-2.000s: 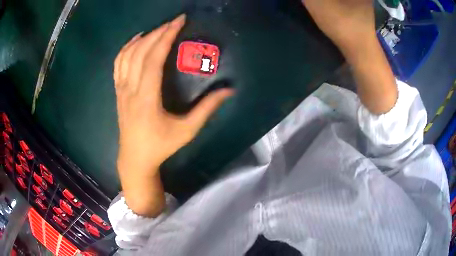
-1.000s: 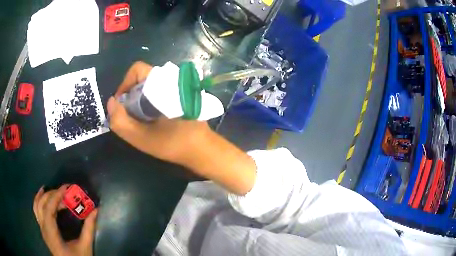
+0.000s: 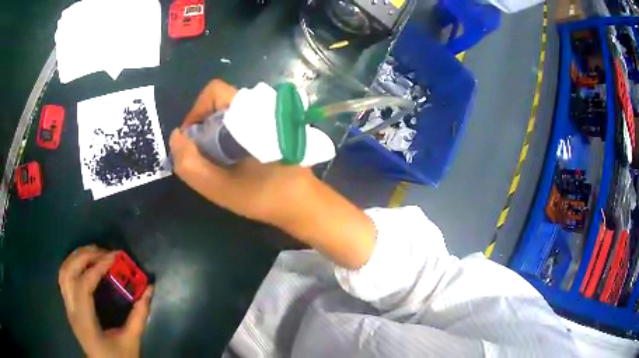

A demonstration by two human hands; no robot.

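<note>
My right hand holds the grey glue syringe like a pen, with white wrap and a green cap at its rear. The syringe's tip end is beside the right edge of the speckled white sheet; the needle itself is hard to make out. My left hand, at the lower left, grips a red housing between thumb and fingers, tilted, one side edge shiny. My fingers cover part of it.
Two red housings lie left of the sheet, another at the top beside a white paper stack. A dark box stands at the bench's back edge. A blue bin of scraps is beyond. A clear hose runs from the cap.
Earlier, my left hand was open around a housing on the mat. It then held a housing, now tilted more, fingers further over it. The right hand still holds the syringe; the view has shifted slightly.
</note>
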